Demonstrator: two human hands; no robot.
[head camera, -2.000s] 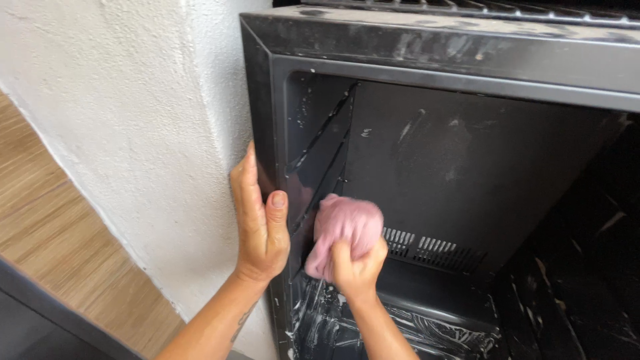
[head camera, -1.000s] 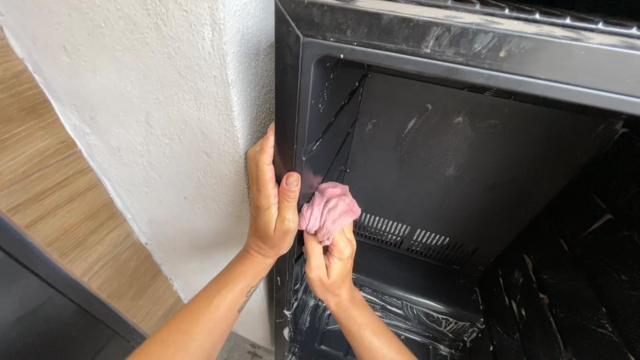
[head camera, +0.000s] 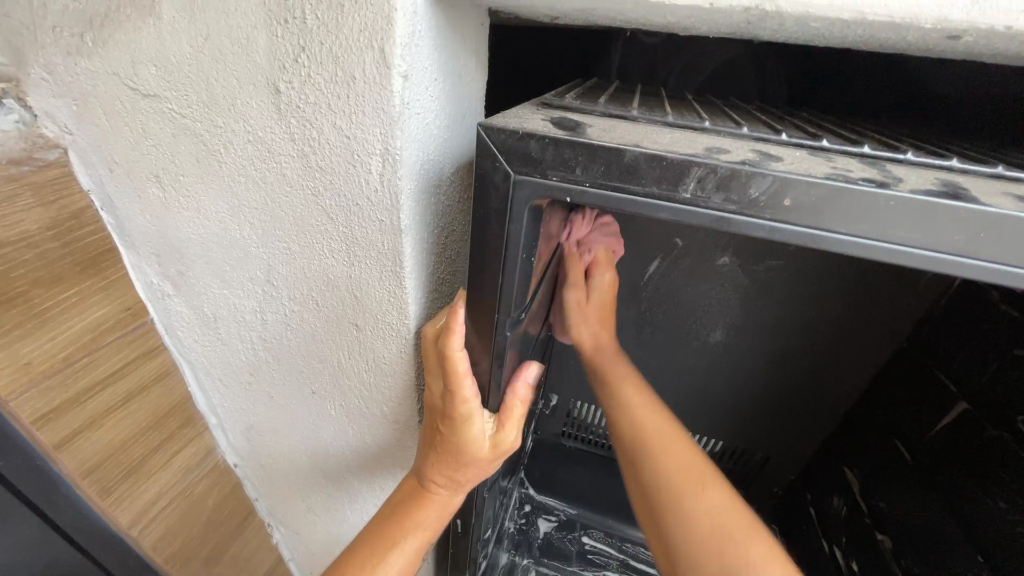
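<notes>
My left hand (head camera: 472, 408) grips the left edge of the black frame (head camera: 491, 264) of an open, box-like appliance, thumb on the front and fingers along the outer side. Inside the opening, my right hand (head camera: 590, 296) holds a crumpled pink cloth (head camera: 594, 234) against the upper left inner corner, by the ribbed side wall. The dark back panel (head camera: 720, 320) has a row of vent slots (head camera: 588, 424) low down. White, foamy streaks (head camera: 600, 548) lie on the cavity's floor and lower left side.
A white rough plaster wall (head camera: 280, 200) stands close to the left of the appliance. On its dusty top lies a wire rack (head camera: 720, 116), beneath a plaster ledge (head camera: 800, 28). Wooden flooring (head camera: 104, 336) and a dark panel (head camera: 48, 512) show at the left.
My right hand has moved the pink cloth up from the lower part of the left inner wall to the upper corner. My left hand stays on the frame's edge.
</notes>
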